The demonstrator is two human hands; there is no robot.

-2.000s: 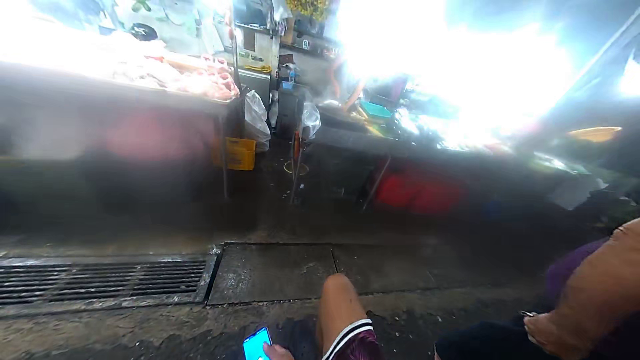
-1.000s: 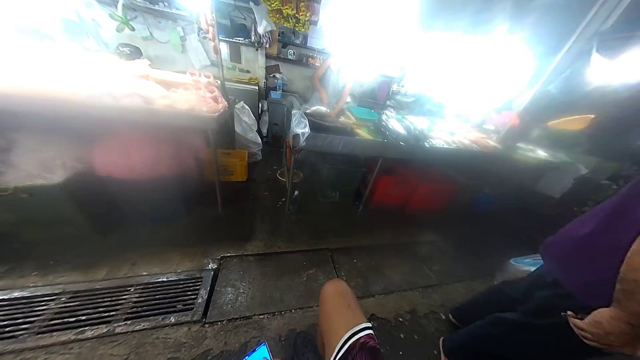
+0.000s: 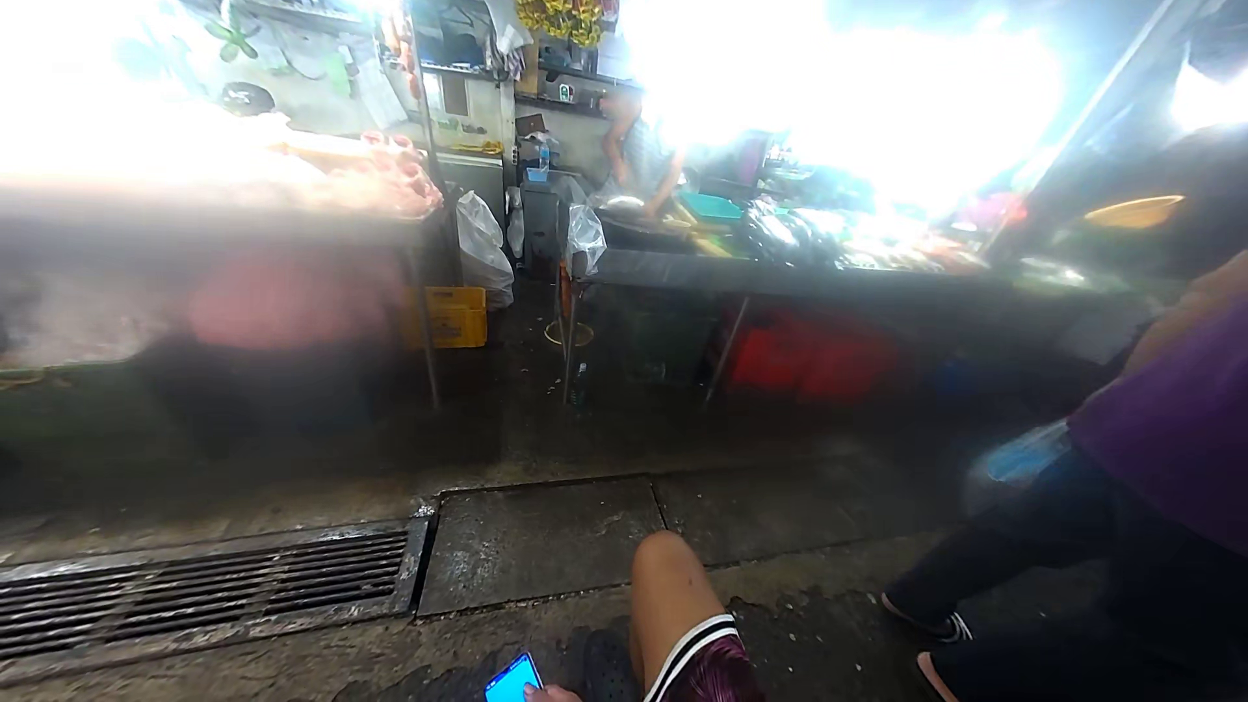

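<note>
At the bottom edge, left of my bent knee, one hand of mine (image 3: pixel 554 693) holds a smartphone (image 3: pixel 514 680) with a lit blue screen. Its thumb lies on the lower right of the phone; most of the hand is cut off by the frame. I take it for my left hand, as it comes in left of my knee. My right hand is not in view. My knee (image 3: pixel 671 575) and maroon shorts with white stripes show beside the phone, with a dark shoe (image 3: pixel 609 668) between them.
A metal drain grate (image 3: pixel 205 590) lies in the wet floor at left. Ahead stand a meat stall (image 3: pixel 390 180) and a fish stall (image 3: pixel 780 234), with a yellow crate (image 3: pixel 456 317) and red crates (image 3: pixel 814 361) below. A vendor's arms (image 3: pixel 663 180) reach over the fish stall. A person in purple (image 3: pixel 1180 429) is at right.
The person in purple at right has moved; their legs and a blue-and-white bag now show more fully. The phone, barely visible one second ago, shows more again.
</note>
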